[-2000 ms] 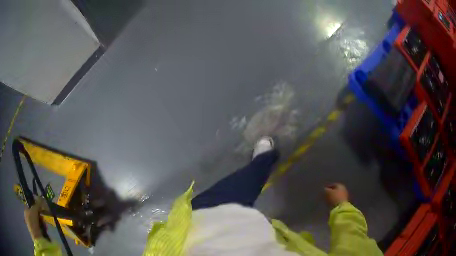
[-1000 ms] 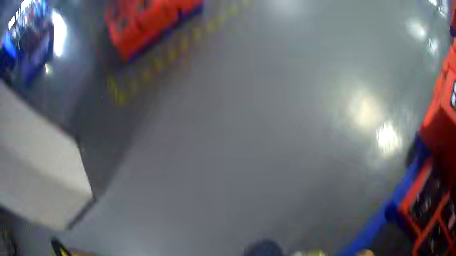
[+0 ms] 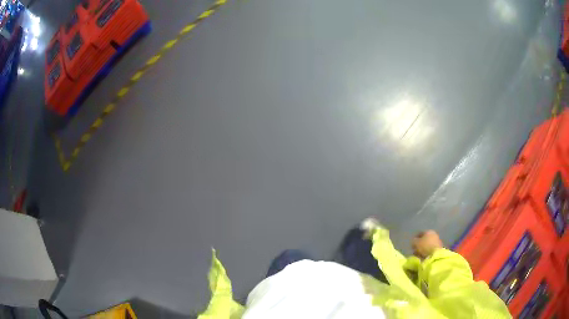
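A yellow hand pallet truck [image 3: 113,313] shows only in part at the bottom left edge, with a bit of its black handle loop [image 3: 50,309] beside it. My left hand is out of the picture. My right hand [image 3: 427,243] hangs low at the right of my body, small and a little blurred. No object shows in it, and its finger position is unclear. It is near the red tray stacks, apart from them as far as I can see.
Red tray stacks [image 3: 506,249] holding dark panels line the right edge. More red stacks [image 3: 81,56] stand on a blue pallet at the upper left, beside black-yellow floor tape [image 3: 125,91]. A white boxy unit [image 3: 24,255] stands at the left edge. Grey glossy floor lies ahead.
The view has moved forward along the floor. The pallet truck has slid to the bottom edge, and my left hand, earlier on its handle, has left the picture. Red stacks at the upper left have appeared.
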